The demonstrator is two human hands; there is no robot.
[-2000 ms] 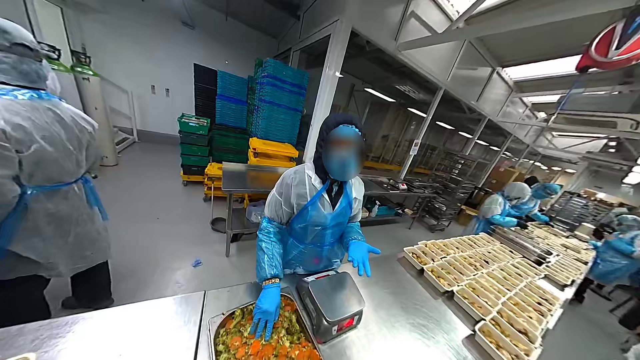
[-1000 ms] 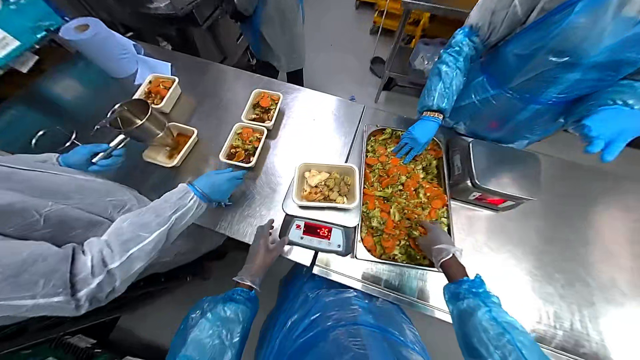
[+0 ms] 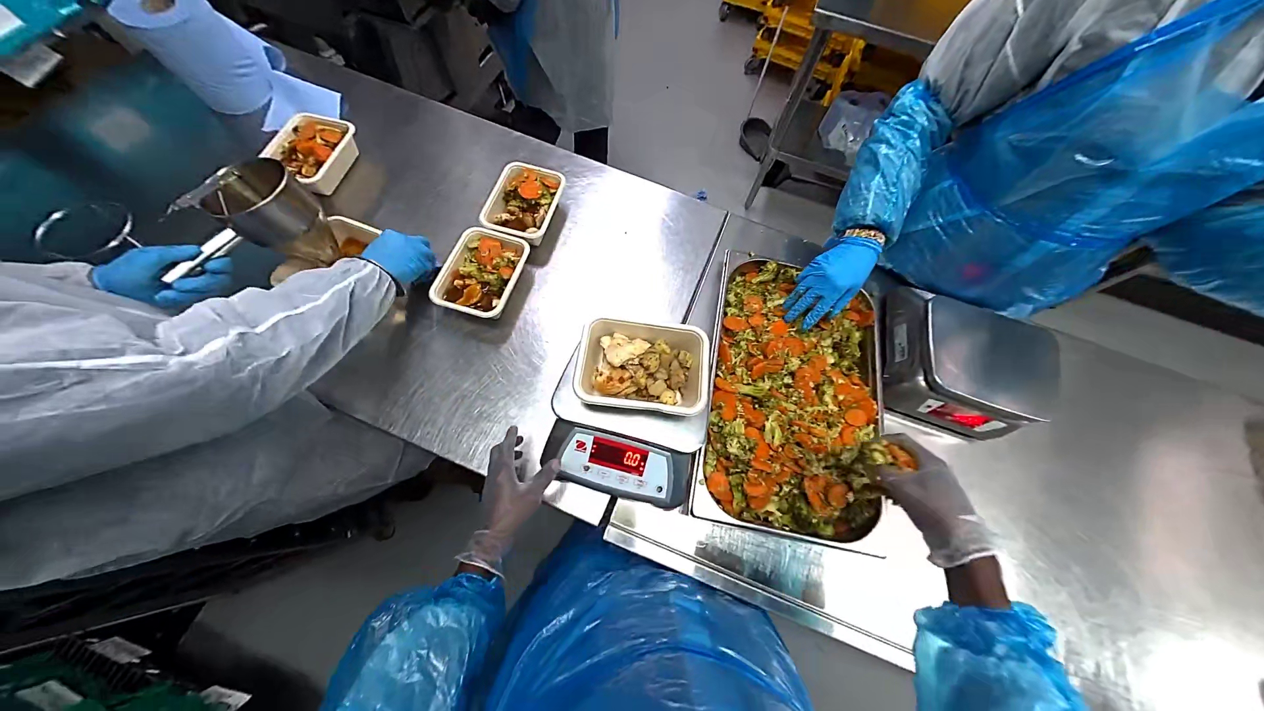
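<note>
My right hand (image 3: 923, 494), in a clear glove, holds some vegetables at the right edge of a steel pan (image 3: 703, 494) filled with broccoli and sliced carrots (image 3: 790, 395). My left hand (image 3: 513, 494), also gloved, is empty with fingers apart, just left of a digital scale (image 3: 617, 462) with a lit red display. On the scale's plate stands a pale tray (image 3: 592, 360) holding chicken pieces and a chunky pale food (image 3: 647, 367). A co-worker's blue-gloved hand (image 3: 832, 281) touches the vegetables at the pan's far end.
Left of the scale stand two filled trays (image 3: 481, 272) (image 3: 523, 202). A co-worker in white sleeves holds a steel funnel-like vessel (image 3: 267, 202) over another tray (image 3: 351, 232). A third filled tray (image 3: 314, 150) and a blue paper roll (image 3: 202, 54) lie beyond. A second scale (image 3: 958, 360) adjoins the pan.
The view has swung down to the worktop since the oldest frame. My right hand, over the pan's near right part a second ago, is now at its right edge with vegetables in its fingers.
</note>
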